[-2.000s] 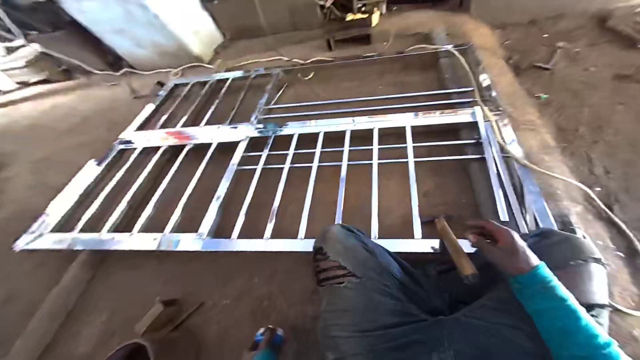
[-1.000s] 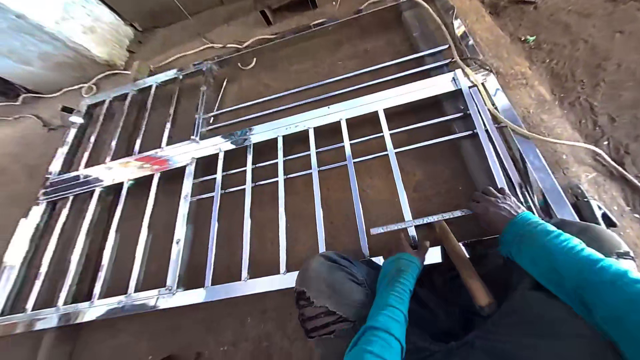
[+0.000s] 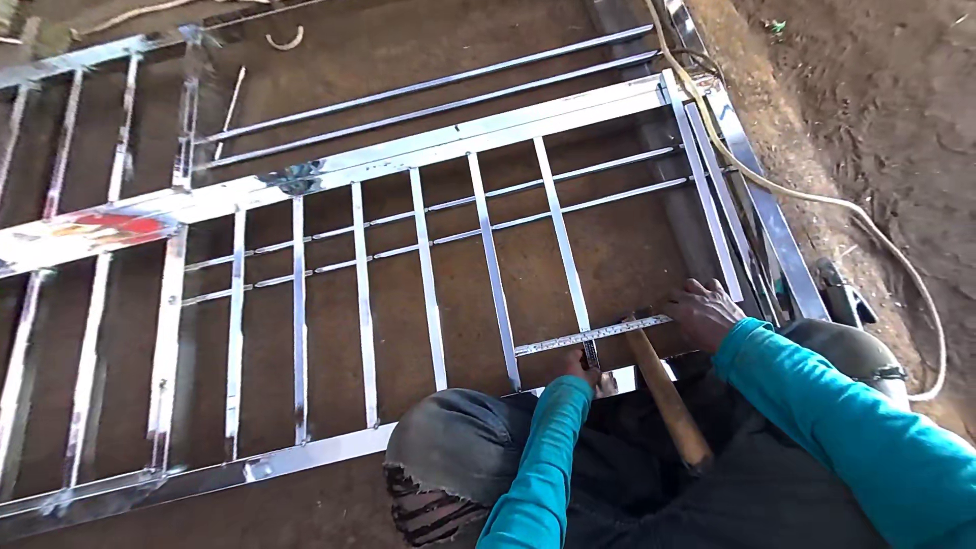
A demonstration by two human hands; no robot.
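A graduated metal rule (image 3: 560, 338) lies across one slim bar of a shiny metal grille frame (image 3: 328, 450), its left end at the neighbouring bar. My left hand (image 3: 581, 369) grips just below the rule, at a short dark piece against the bar; whether that piece is joined to the rule is unclear. My right hand (image 3: 705, 314) is at the rule's right end, fingers bent onto it, fingertips partly hidden. Between my hands a hammer's wooden handle (image 3: 667, 396) slants down over my lap; its head is mostly hidden near the rule.
Loose thin metal rods (image 3: 450, 80) lie above the frame's wide middle rail (image 3: 488, 137). A pale cable (image 3: 808, 197) runs down the right side, past flat metal strips and a dark clamp-like tool (image 3: 842, 293). My knees are against the near edge.
Two seconds ago my right hand was by the hammer handle and no rule was visible. By one second ago both hands were at the rule, and they remain there. The view has moved closer.
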